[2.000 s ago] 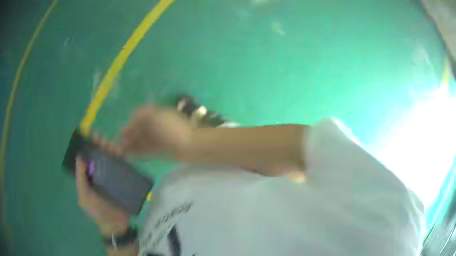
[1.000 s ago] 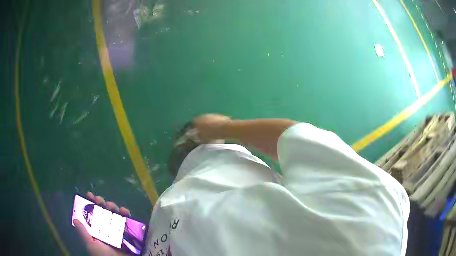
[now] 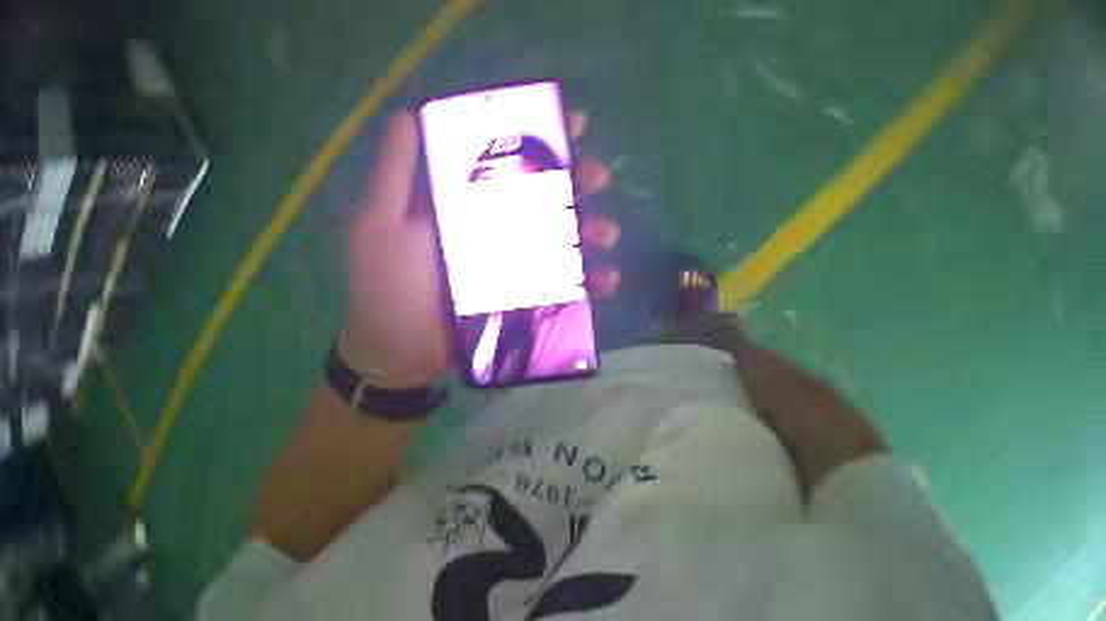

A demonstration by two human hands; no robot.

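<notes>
A smartphone (image 3: pixel 516 237) with a bright white and pink screen is upright in the upper middle of the view. My left hand (image 3: pixel 394 255) holds it, with the thumb side along its left edge and several fingertips showing at its right edge. A dark wristwatch (image 3: pixel 382 398) is on my left wrist. My right arm hangs down at the right. My right hand is dark, blurred and mostly hidden near the shirt's edge, so its fingers cannot be made out.
The green floor (image 3: pixel 970 352) has yellow lines (image 3: pixel 849 170) on both sides. A dark stack in shiny film with pale straps (image 3: pixel 103 218) stands at the left. A shoe (image 3: pixel 694 285) shows below my body.
My left hand has moved up and to the right with the phone, which is now upright and nearer the view's middle. My right arm has dropped lower. The wrapped stack has come into view.
</notes>
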